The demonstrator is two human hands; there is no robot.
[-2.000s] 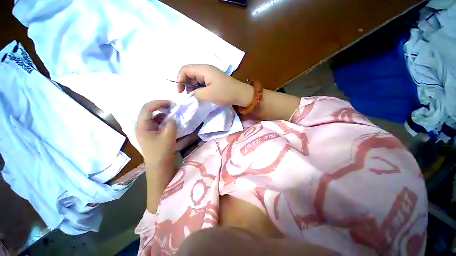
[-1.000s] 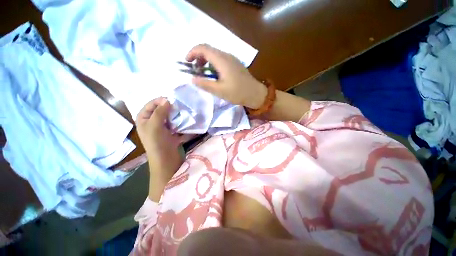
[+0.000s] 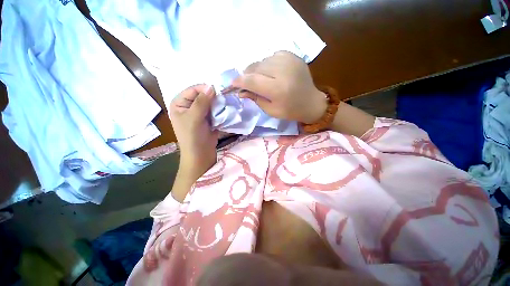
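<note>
A white shirt lies spread on the brown table, its near end bunched between my hands at the table's front edge. My left hand pinches a fold of this cloth. My right hand is closed just right of it, at the bunched cloth; the dark thread snips are mostly hidden in its palm, with only a thin dark part showing by the fingers. Whether the tips touch the cloth cannot be told.
White shirts lie at the left, their near end hanging over the table edge. The glossy brown table extends right. A white tag lies at the upper right. A blue bin and white garments are at the right.
The view has shifted, so the table things sit further right and higher. My right hand, earlier raised with the snips showing, has come down to the cloth beside my left hand.
</note>
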